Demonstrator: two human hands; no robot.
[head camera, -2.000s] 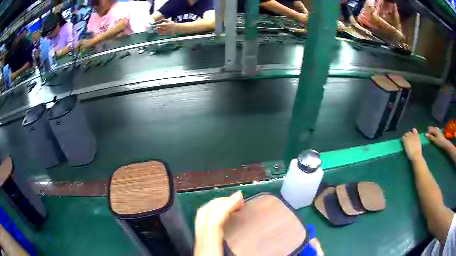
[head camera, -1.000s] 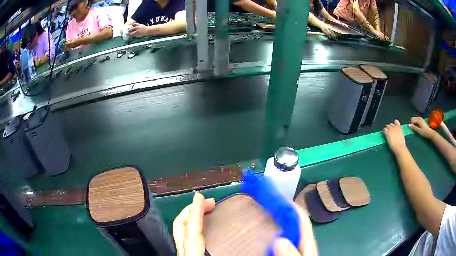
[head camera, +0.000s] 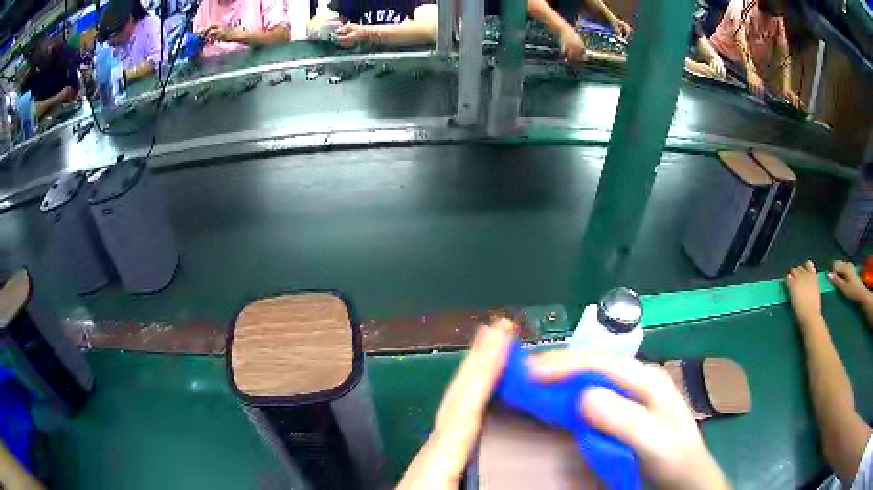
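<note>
A speaker (head camera: 536, 457) with a wood-grain top stands at the bottom edge, right of centre, mostly covered by my hands. My right hand (head camera: 637, 407), slightly blurred, holds a bright blue cloth (head camera: 565, 392) on the top's far part. My left hand (head camera: 469, 407) is at the left side of the same speaker, its fingertips by the cloth; whether it grips the speaker is hard to tell. A second speaker (head camera: 295, 345) with a wood-grain top stands upright to the left, apart from my hands.
A white bottle (head camera: 610, 325) stands behind my right hand by the green post (head camera: 637, 144). Loose end panels (head camera: 726, 385) lie right of it. A neighbour's arms (head camera: 814, 325) rest at right. Speaker pairs stand on the belt left (head camera: 134, 225) and right (head camera: 729, 215).
The blue cloth in my right hand has come from the speaker's right side onto its top. My left hand has moved further over the top's far left side. The camera view has shifted.
</note>
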